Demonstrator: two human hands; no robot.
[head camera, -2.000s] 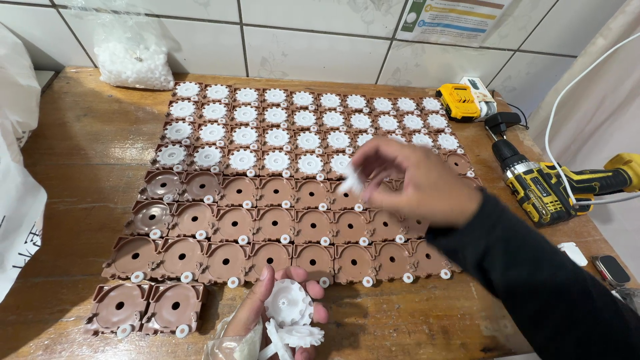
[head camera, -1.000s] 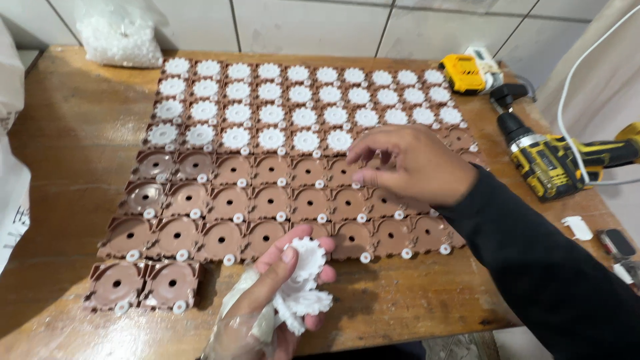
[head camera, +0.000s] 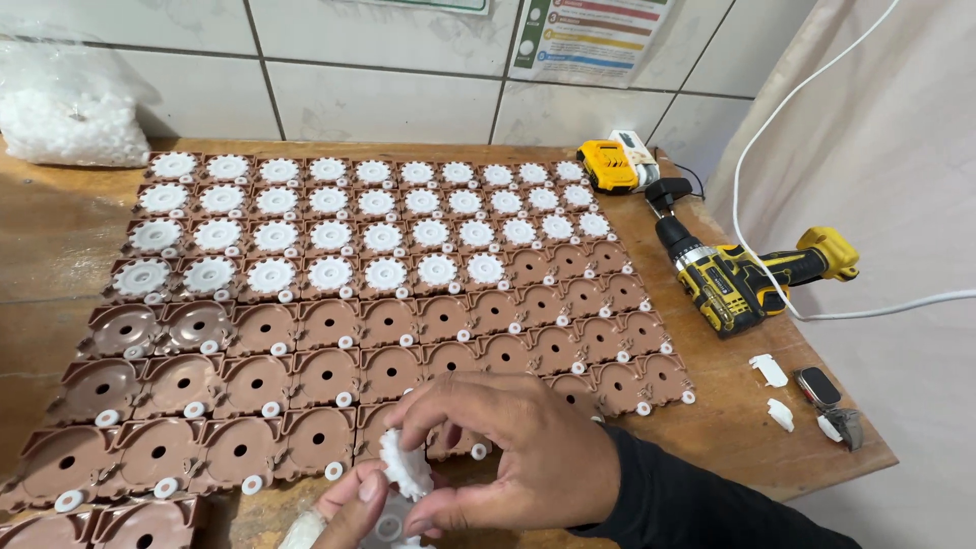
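Observation:
Rows of brown plastic housings (head camera: 329, 323) lie on the wooden table; the far rows carry white plastic gear wheels (head camera: 271, 275), one per housing, and the nearer ones show bare round recesses. Small white rings sit at the housings' corners. Low in the middle of the view, my right hand (head camera: 518, 450) pinches a white gear (head camera: 406, 463), tilted on edge, between thumb and fingers. Right beside it, my left hand (head camera: 354, 507) holds more white gears (head camera: 389, 526), partly hidden by the right hand, with clear plastic film at its palm. The left thumb is close to the pinched gear.
A bag of small white parts (head camera: 72, 114) stands at the back left. On the right lie a yellow battery (head camera: 607, 166), a yellow and black cordless drill (head camera: 732, 282), a white cable (head camera: 738, 175), white scraps (head camera: 770, 370) and a smartwatch (head camera: 818, 386).
My right hand has come back from over the housings to my left hand and now grips a gear there. One more gear sits in the fourth row than two seconds ago. The view has shifted.

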